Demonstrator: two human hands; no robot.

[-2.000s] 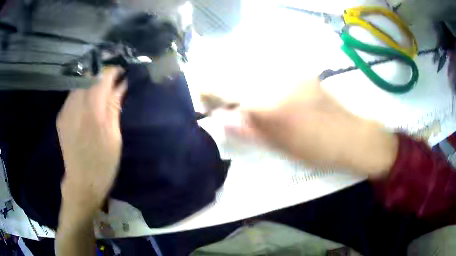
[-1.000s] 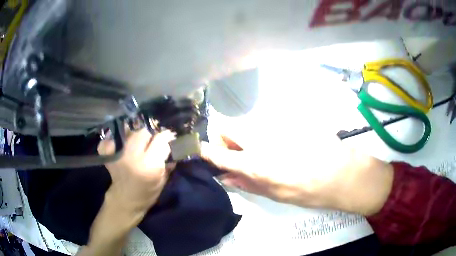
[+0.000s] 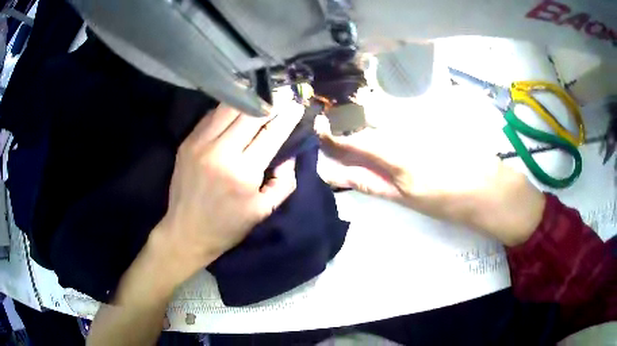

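Note:
The dark navy garment piece (image 3: 291,236) lies on the white machine table, with a large black spread of it to the left and a narrow part running up to the needle area. My left hand (image 3: 226,176) is on the cloth, its fingertips pinching it just in front of the presser foot (image 3: 304,88). My right hand (image 3: 406,169) is at the cloth's right edge, its fingertips against the cloth beside the small grey-tan guard plate (image 3: 347,119). The needle tip and the exact pinch are hidden by glare and fingers.
The pale sewing machine head (image 3: 433,20) spans the top. Scissors (image 3: 541,132) with yellow and green handles lie right of the needle. A round grey slide plate (image 3: 404,69) is behind the guard plate. Ruler markings (image 3: 480,260) run along the table's front. A small dark tool (image 3: 610,138) lies far right.
The view has shifted. My left hand now lies flatter across the cloth at the needle. More dark cloth is spread at the left, reaching up beside the machine head. My right hand stays near the guard plate.

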